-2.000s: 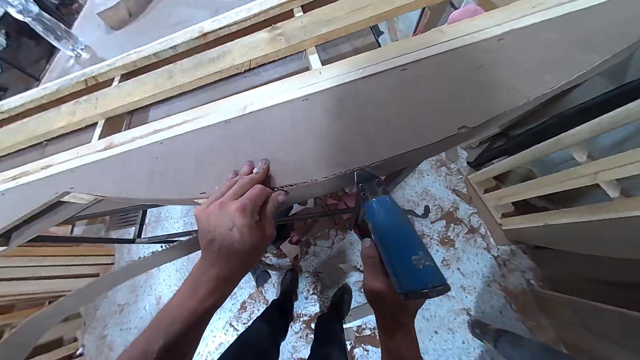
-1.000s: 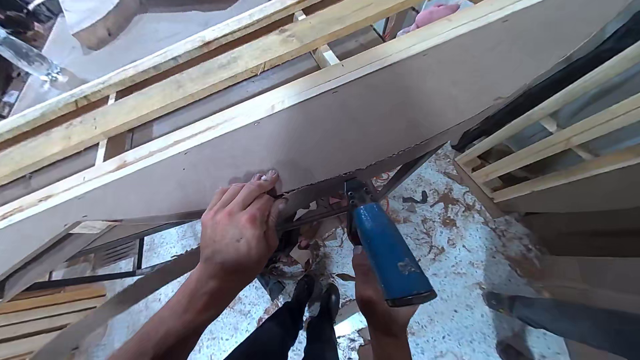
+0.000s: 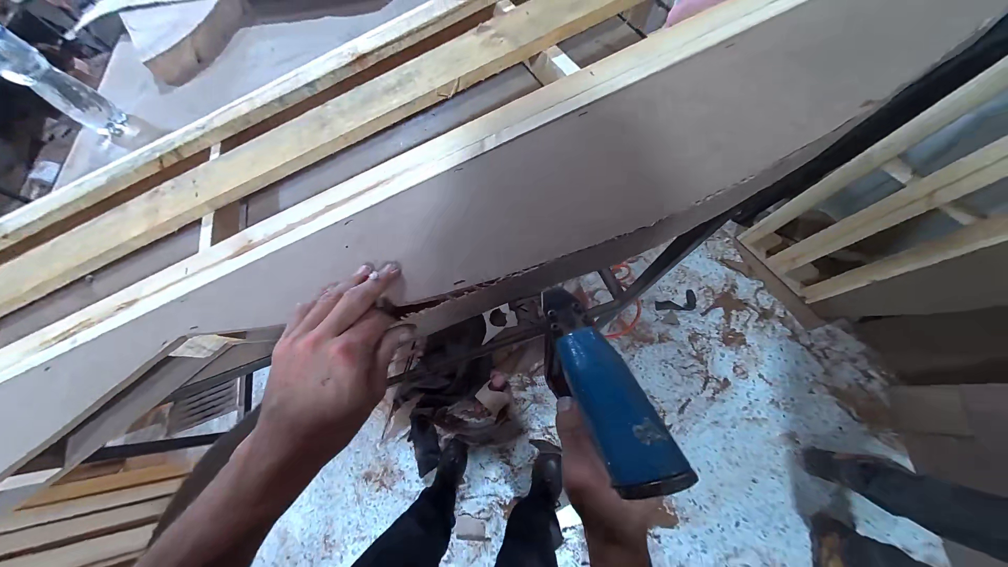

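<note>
A long brown fibreboard panel (image 3: 535, 205) with a curved, ragged lower edge runs diagonally along a pale wooden frame (image 3: 315, 205). My left hand (image 3: 335, 354) rests at that edge, its fingertips on the board's face and the thumb below, beside a dark gap between the panel and the strip under it. Small dark staple-like marks dot the board. My right hand (image 3: 594, 472) grips a blue pneumatic stapler (image 3: 618, 409) from below; its dark metal head stands just below the panel edge, apart from it. The fingers around the handle are mostly hidden behind the tool.
A clear plastic bottle (image 3: 59, 83) lies at the upper left near a cut foam or wood block (image 3: 185, 39). Another slatted wooden frame (image 3: 890, 181) stands at the right. Scraps litter the speckled floor (image 3: 724, 441). Another person's legs (image 3: 906, 488) show at the lower right.
The stapler's head was against the panel edge earlier and now stands away from it, lower. My left hand stays at the edge. The gap beside its fingers shows more plainly.
</note>
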